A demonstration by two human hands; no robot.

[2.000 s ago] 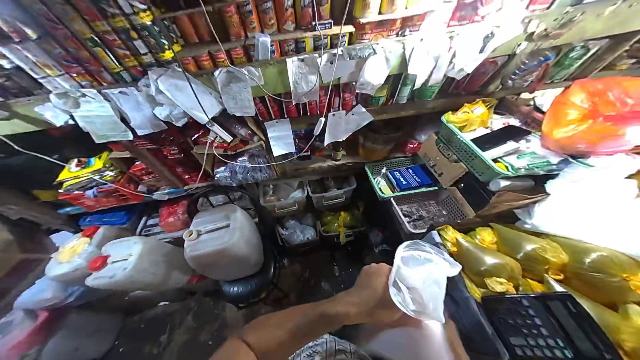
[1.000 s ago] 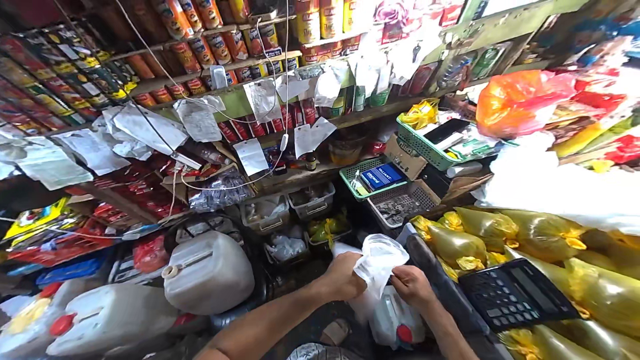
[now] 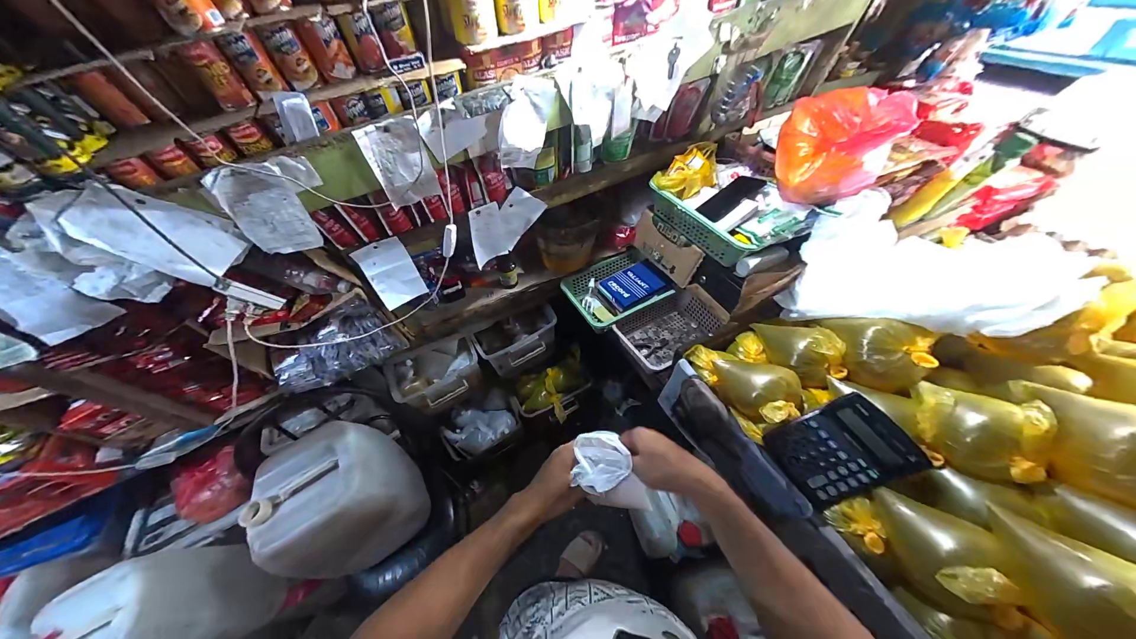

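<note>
A translucent white plastic bag (image 3: 603, 463) is held between both hands, low in the middle of the head view, its bunched mouth facing up. My left hand (image 3: 556, 482) grips the bag's left side with curled fingers. At the right side of its mouth, my right hand (image 3: 658, 459) pinches the plastic. The bag's lower part hangs between the hands, and its contents cannot be made out. A black calculator (image 3: 848, 451) lies to the right on several tied yellow plastic bags (image 3: 967, 426).
White jerrycans (image 3: 337, 501) stand at the lower left. Beyond my hands are plastic bins (image 3: 430, 373), a green basket (image 3: 719, 232) and a grey basket (image 3: 670, 333). Shelves with cans and hanging papers (image 3: 390, 273) run along the back. A white jug (image 3: 666, 524) stands below my right hand.
Two seconds ago the bag's mouth was spread wide; now it is smaller and bunched between both hands. My hands have come closer around it. The view has turned somewhat to the right.
</note>
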